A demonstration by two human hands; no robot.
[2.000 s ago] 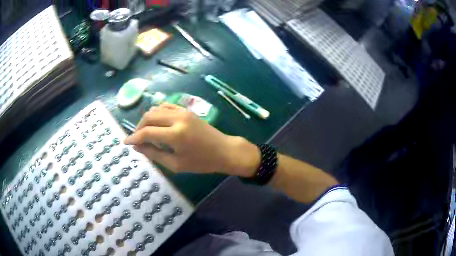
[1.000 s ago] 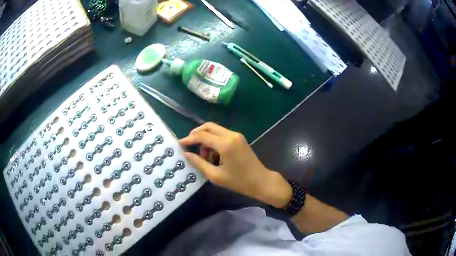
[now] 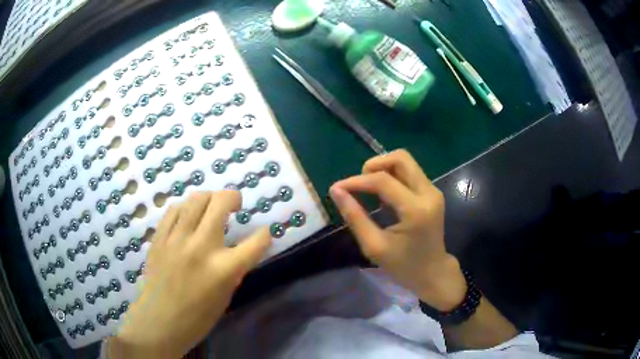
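Note:
The white foam tray holds rows of small shiny round metal pieces; some slots are empty and brown. My left hand is over the tray's lower right part, back up, thumb and fingers apart, hiding some slots. My right hand, with a black beaded bracelet, is just right of the tray edge. Its thumb and index fingertips are close together; whether a small piece is between them cannot be told. Tweezers lie on the bench, their rear end by my right hand's knuckles.
A green squeeze bottle lies on its side, nozzle toward a white dish with green liquid. A teal knife-like tool and a thin stick lie right of it. Clear film lies near the bench's right edge. Stacked trays stand upper left.
My left hand has come into view over the tray. My right hand has moved right in the picture, its thumb and index fingertips still close. The tray, bottle and tools appear farther right as the view shifted.

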